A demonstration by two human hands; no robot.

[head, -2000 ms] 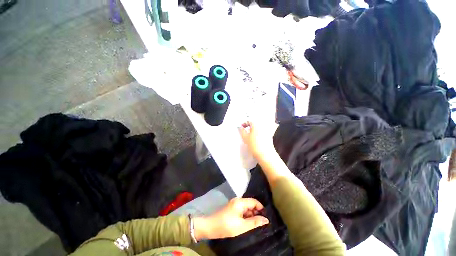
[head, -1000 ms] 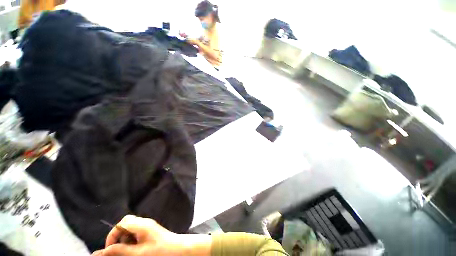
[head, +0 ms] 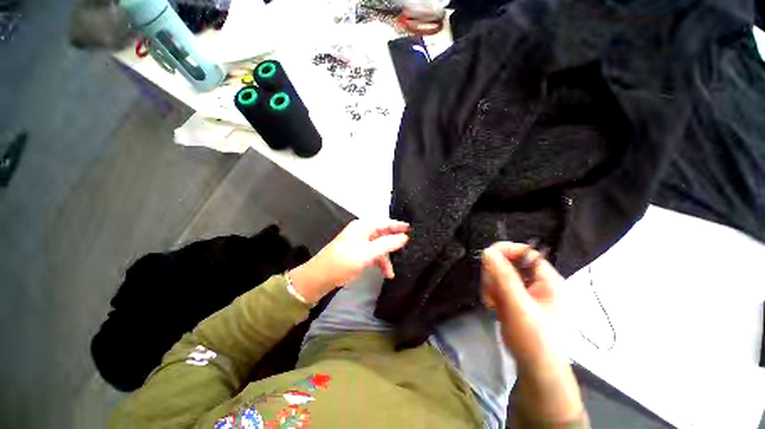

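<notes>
A black coat (head: 587, 100) lies over the table's front edge and my lap, its speckled nubby part (head: 470, 167) folded open. My left hand (head: 348, 260) is at the coat's left edge, fingers slightly apart, with no clear grip on the cloth. My right hand (head: 524, 293) is raised over the coat's lower part, thumb and fingers pinched together. A faint thin sliver, apparently a needle, shows at its fingertips; it is blurred. A fine dark thread (head: 601, 310) loops over the white table to the right of this hand.
Three black thread cones (head: 289, 117) with green ring ends stand left of the small dark bits (head: 356, 80). A pale teal bottle (head: 180, 54), a dark phone (head: 408, 63) and orange-red handles (head: 419, 23) are farther back. A black garment pile (head: 184, 293) lies on the floor.
The view has swung back from the room at the right to the coat and lap. My left hand is in view again. My right hand is now over the coat, still pinched.
</notes>
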